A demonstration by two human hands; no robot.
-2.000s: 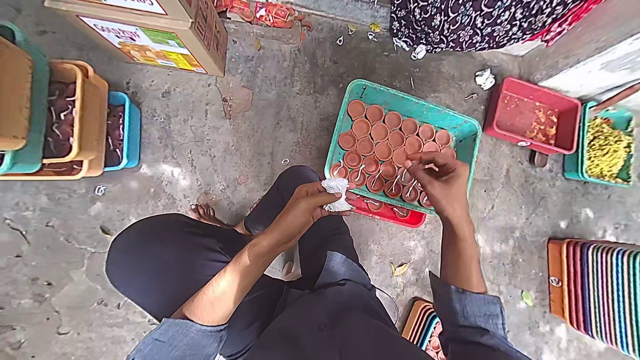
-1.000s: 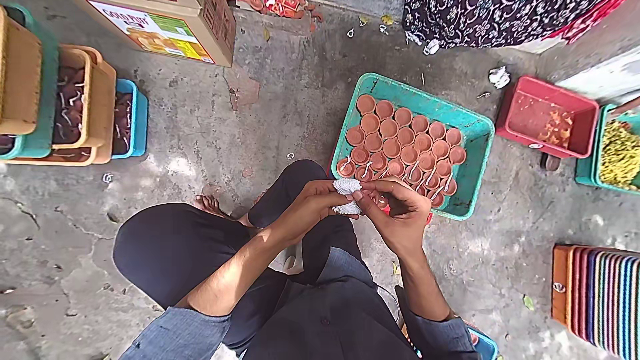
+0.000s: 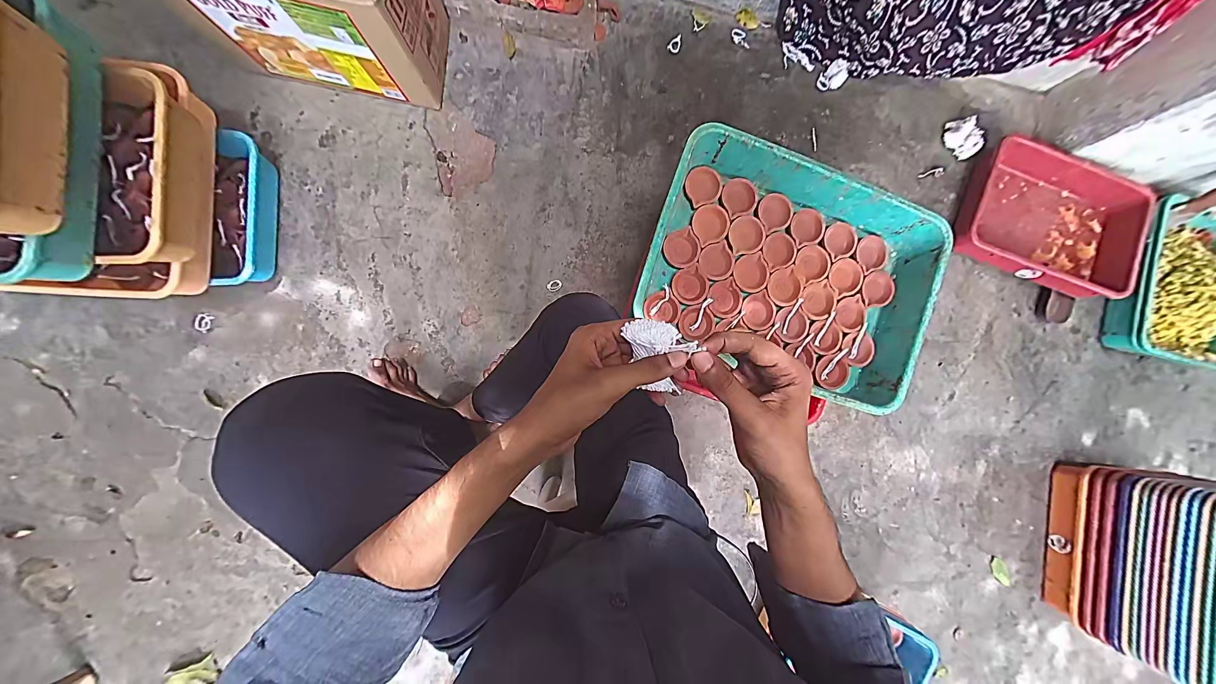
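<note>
My left hand (image 3: pixel 594 375) holds a bundle of white cotton wicks (image 3: pixel 652 340) between thumb and fingers. The thumb and fingertips of my right hand (image 3: pixel 765 389) pinch the wick ends at the bundle's right side. Just beyond my hands lies a green plastic tray (image 3: pixel 907 256) with rows of small round clay lamps (image 3: pixel 750 273). White wicks lie in several of the lamps nearest me, and the farther lamps hold none. Part of a red tray (image 3: pixel 815 409) shows beneath the green one, mostly hidden by it and my right hand.
Stacked crates (image 3: pixel 180 180) of dark lamps with wicks stand left, by a cardboard carton (image 3: pixel 351 47). Right are a red tray (image 3: pixel 1007 204) with orange scraps, a green tray with yellow flowers (image 3: pixel 1183 294) and a striped stack (image 3: pixel 1140 560). A patterned cloth (image 3: pixel 950 38) hangs at the top.
My right hand was over the lamps in the green tray two seconds ago. It has come back left to the bundle in my left hand and is still there.
</note>
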